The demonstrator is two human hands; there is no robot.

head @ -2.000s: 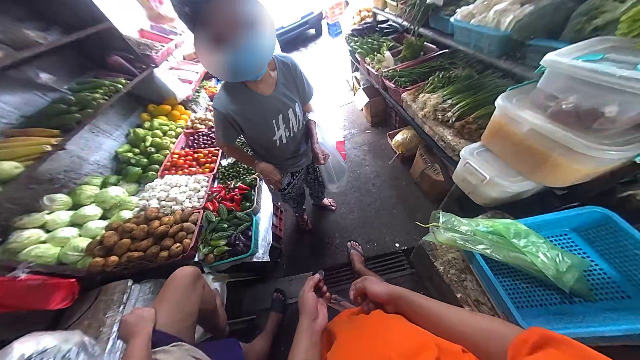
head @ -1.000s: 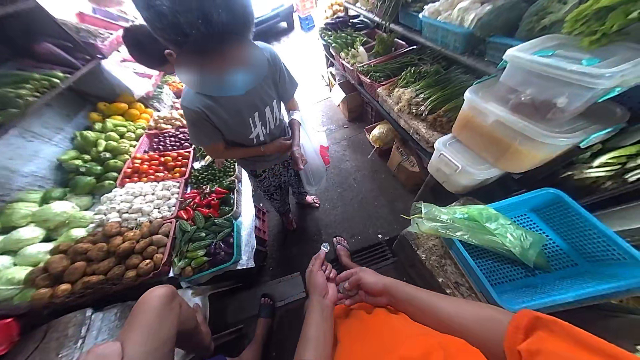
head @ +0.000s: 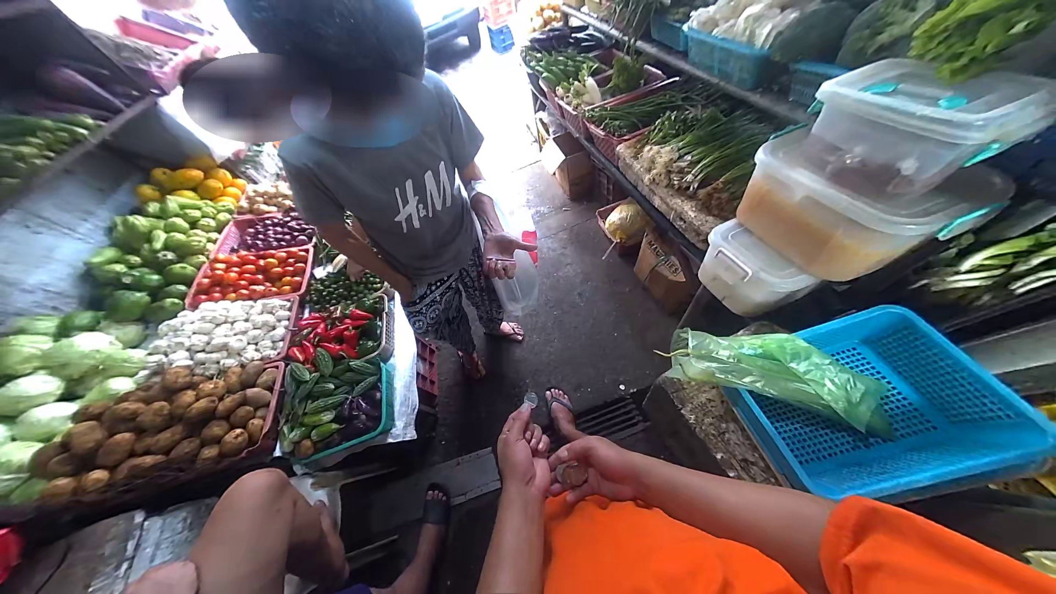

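My left hand [head: 521, 450] is raised at the lower centre, pinching a silver coin [head: 530, 399] between thumb and fingertips. Close against it on the right, my right hand [head: 596, 469] cups more coins [head: 572, 474] in its palm. Both hands are in front of the orange shirt [head: 660, 549]. To their right, a green plastic bag [head: 775, 375] with something long inside lies over the rim of a blue plastic basket [head: 899, 396].
A person in a grey shirt [head: 396, 190] stands ahead in the aisle, a clear plastic bag [head: 518, 285] at the arm. Potatoes [head: 157, 421], garlic [head: 219, 334], tomatoes [head: 252, 275] and cabbages [head: 41, 396] fill the left stall. Stacked plastic containers [head: 874, 198] stand right. Someone's bare knee [head: 264, 511] is lower left.
The standing person has come nearer and now holds one hand out, palm open. My hands have stayed close together. Coins in my right palm now show.
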